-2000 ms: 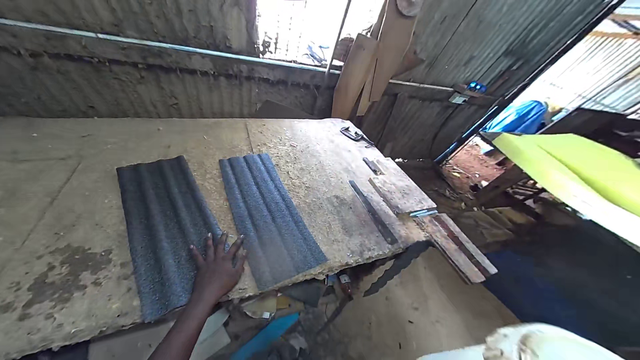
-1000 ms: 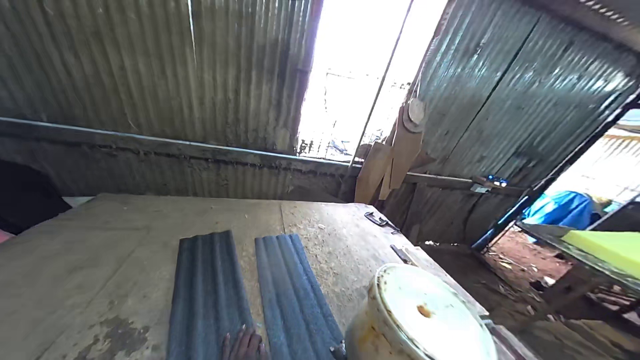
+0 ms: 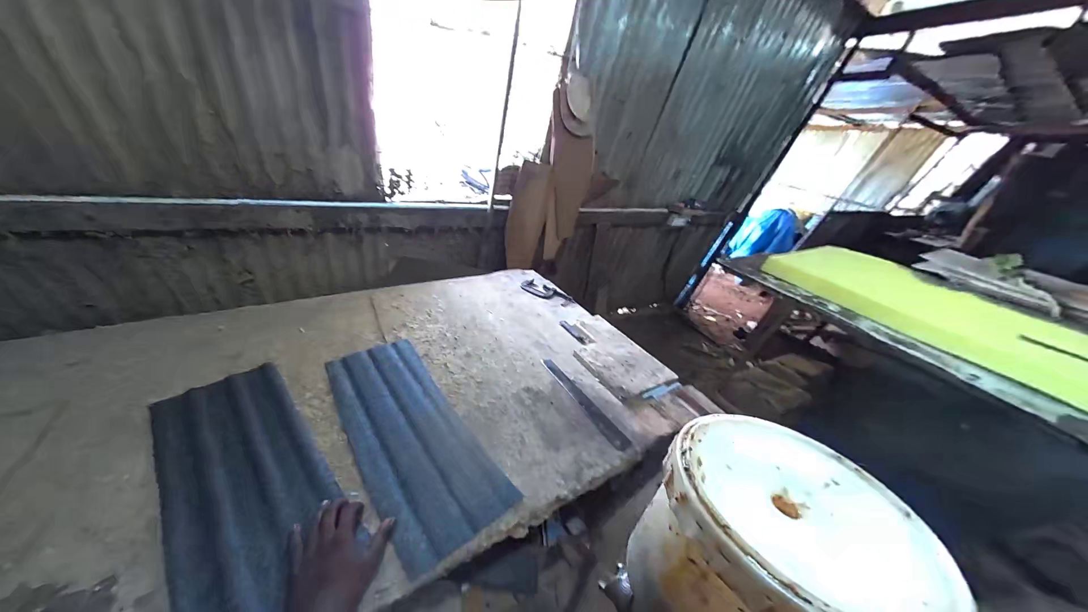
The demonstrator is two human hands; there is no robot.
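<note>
My left hand [image 3: 336, 557] rests palm down at the lower right edge of a dark, ribbed piece of textile-like material [image 3: 234, 476], its fingers a little apart. The thumb reaches over the narrow gap toward a second, bluish-grey ribbed piece [image 3: 421, 450] lying just to the right. Both pieces lie flat on a worn worktable [image 3: 484, 340]. My right hand is not in view. A large whitish container with a stained, round lid [image 3: 837, 510] stands out at the lower right, beyond the table's front edge; what supports it is hidden.
A dark flat strip [image 3: 586, 404] and a metal clamp-like tool [image 3: 537, 289] lie on the table's right part. Brown cut-out templates [image 3: 552, 183] hang by the window. Yellow-green foam-like sheet [image 3: 935, 314] covers another table at right. Scraps lie below the front edge.
The whitish container, only partly seen at the bottom edge two seconds ago, now shows with its whole lid. My left hand remains at the dark ribbed piece. The view has shifted strongly.
</note>
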